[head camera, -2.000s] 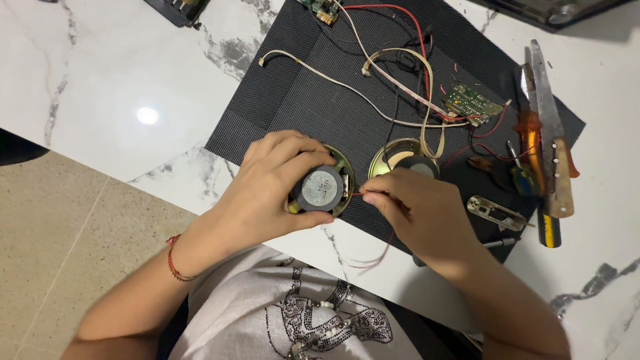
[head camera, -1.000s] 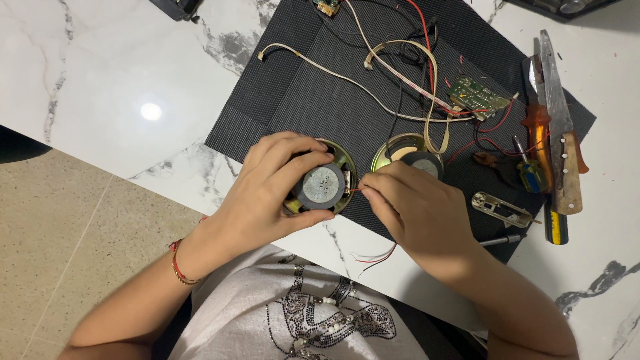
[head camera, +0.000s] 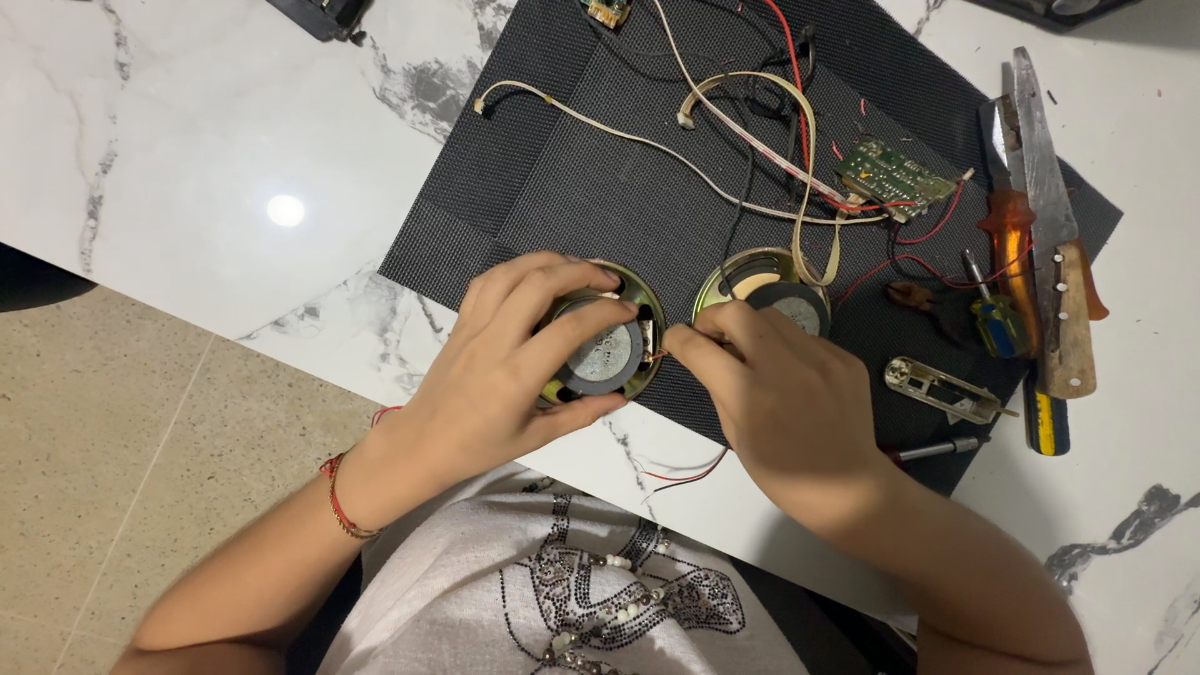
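Observation:
My left hand grips a round loudspeaker driver by its metal rim, its magnet facing up. Beside the driver's terminal, my right hand pinches a thin wire between thumb and forefinger. A second loudspeaker driver lies on the black woven mat, partly hidden under my right hand. Thin red and dark wire ends hang out below that hand. Farther up the mat, a green circuit board has red, white and beige wires joined to it.
Right of the board lie a worn knife, an orange-handled tool, a small screwdriver, pliers and a slotted metal part. A small board lies at the top. The marble table's edge runs diagonally near me.

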